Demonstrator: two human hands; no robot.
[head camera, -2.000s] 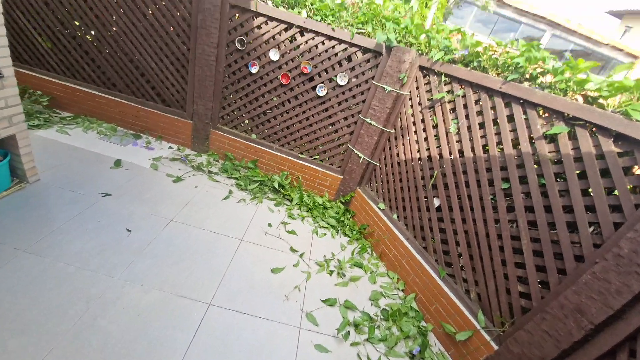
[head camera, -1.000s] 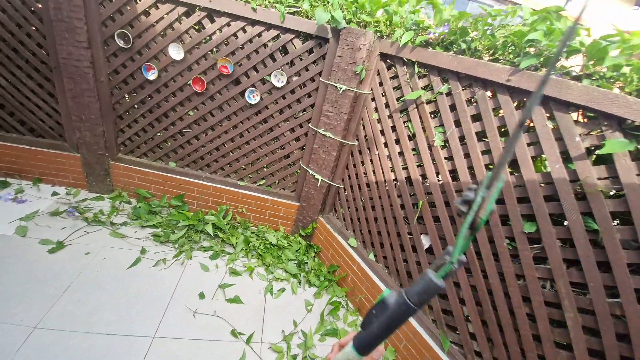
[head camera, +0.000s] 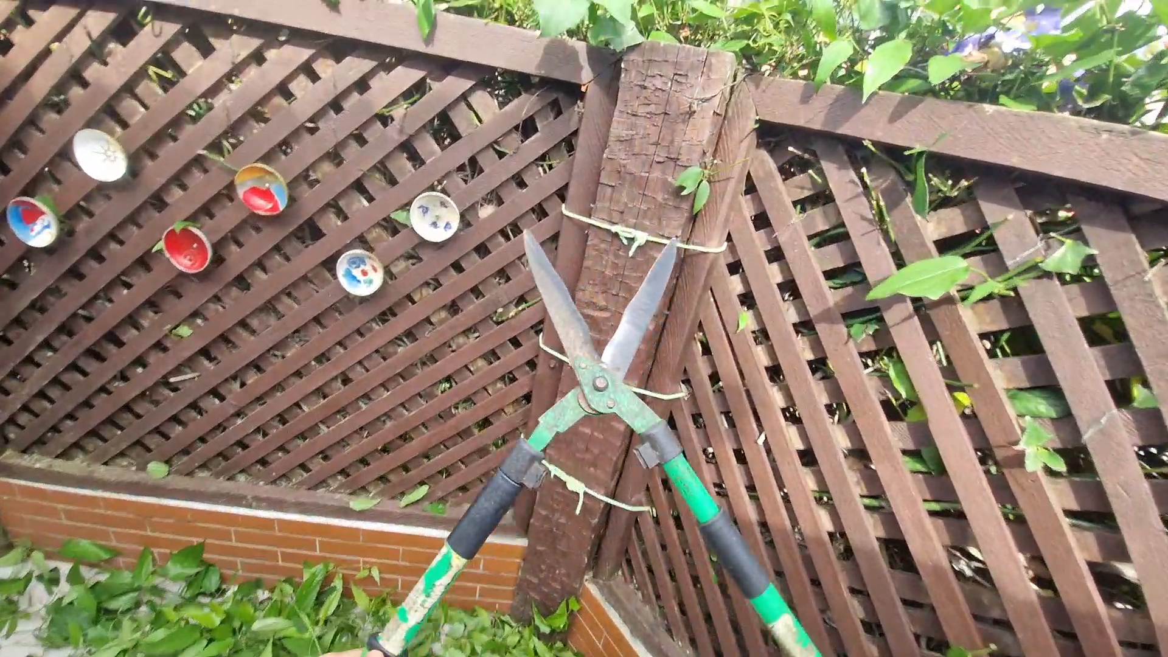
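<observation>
A pair of green hedge shears (head camera: 599, 383) is held up in front of the wooden corner post (head camera: 671, 137), blades spread in a V. Its handles have black sleeves and worn paint. At the bottom edge, a sliver of my left hand (head camera: 351, 652) shows at the left handle; the rest is hidden below. The right handle runs out of view, and my right hand is not seen. Pale green ties go round the post, one (head camera: 639, 239) just behind the blade tips. A small leafy sprig (head camera: 695, 182) lies against the post's upper part.
Brown lattice panels (head camera: 274, 365) meet the post from both sides, with several painted round discs (head camera: 187, 248) on the left one. Green foliage (head camera: 885, 64) tops the fence, and stems poke through the right lattice. Leafy cuttings (head camera: 228, 611) lie along the low brick wall (head camera: 365, 552).
The shears, out of view two seconds ago, were raised at the right one second ago; now they are before the post with blades apart. The view has moved closer to the post.
</observation>
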